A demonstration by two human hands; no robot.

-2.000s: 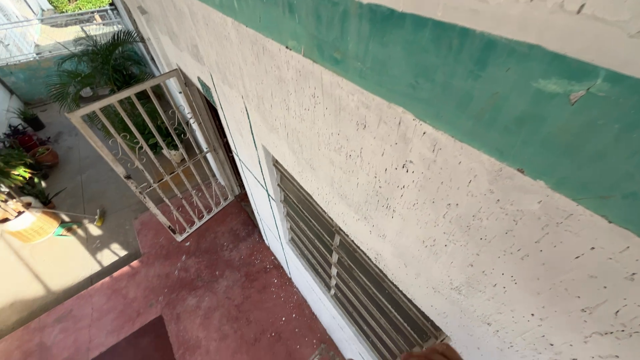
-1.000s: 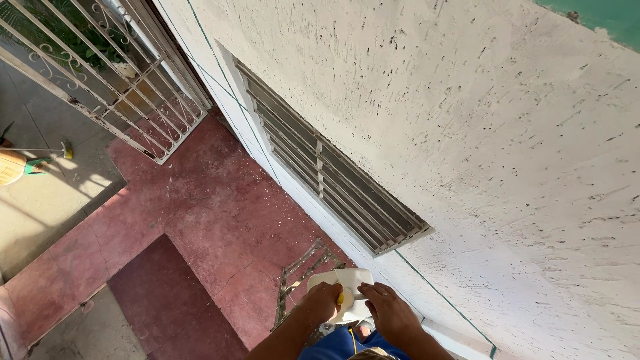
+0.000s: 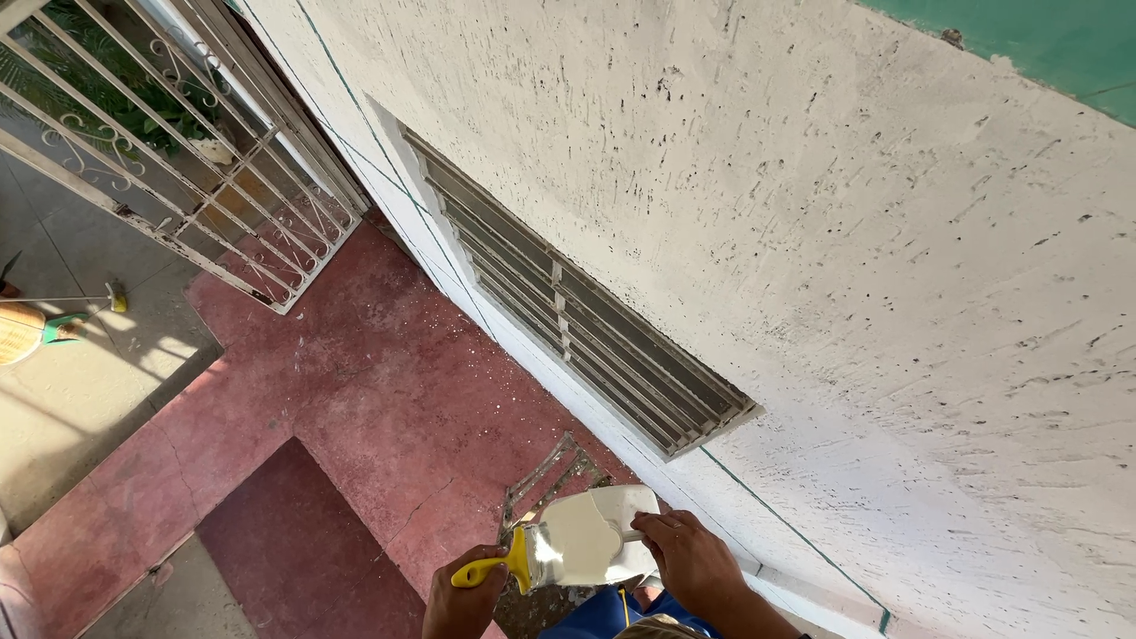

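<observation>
Low in the head view, my left hand (image 3: 466, 593) is closed around the yellow handle of a wide-bladed scraper (image 3: 516, 561), whose metal edge meets a pale, flat piece. My right hand (image 3: 690, 559) grips a short thin handle on this whitish rounded piece (image 3: 641, 506), possibly a trowel or tray; its exact kind is unclear. A smooth cream-coloured paste (image 3: 579, 540) covers much of its surface. Both hands are in front of the body, above blue clothing (image 3: 603, 612). A rough cream wall (image 3: 852, 266) with dark pits and scratches rises at the right.
Below stands a paint-spattered metal frame (image 3: 541, 475), perhaps a ladder's. A louvred window (image 3: 568, 302) is set in the wall, with a green painted band (image 3: 1047, 44) at top right. At upper left an ajar metal gate (image 3: 213, 191) overhangs the red floor (image 3: 355, 355).
The view has swung down toward the hands. My left hand has moved left from its place a second ago, and the yellow handle now shows fully.
</observation>
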